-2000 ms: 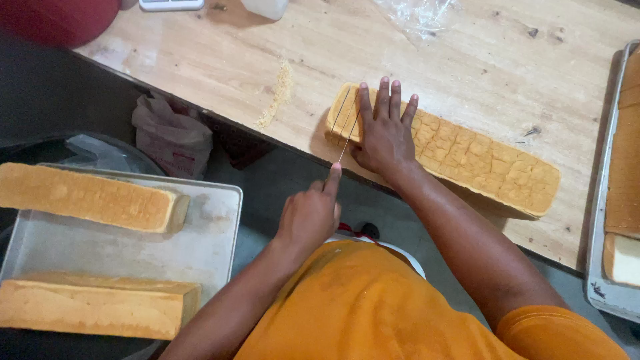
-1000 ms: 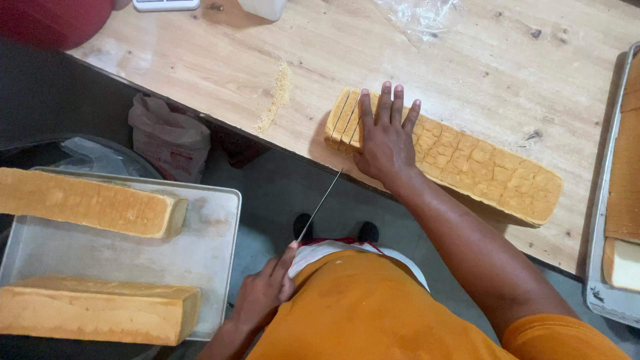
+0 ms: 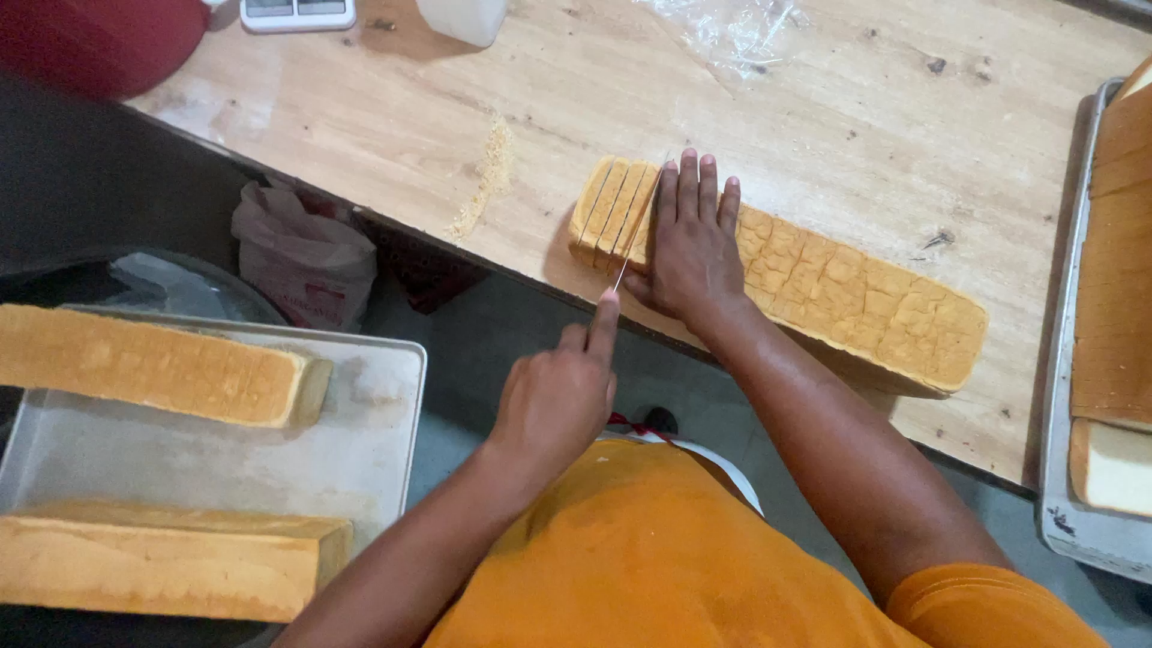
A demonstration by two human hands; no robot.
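On the wooden table lies a long bread loaf (image 3: 855, 292), with several cuts across its left end. My left hand (image 3: 562, 387) holds a knife (image 3: 619, 274), its forefinger stretched along the top and the handle hidden. The thin blade lies across the loaf at a cut, just left of my right hand (image 3: 697, 243). That hand spans the loaf, fingers over the top and thumb at the near side. Two more loaves, an upper one (image 3: 180, 364) and a lower one (image 3: 162, 562), rest on a metal tray (image 3: 409, 414) at the left.
Bread crumbs (image 3: 486, 180) lie left of the loaf on the tabletop (image 3: 360, 117). Clear plastic (image 3: 742, 27), a white container (image 3: 466, 16) and a red container (image 3: 108, 40) are farther back. Another metal tray (image 3: 1071, 297) with sliced bread (image 3: 1116, 261) stands at the right.
One second ago the knife was drawn back toward my body, its tip near the loaf's front edge. Now my left hand is farther forward, with the blade across the loaf, right of the earlier cuts.
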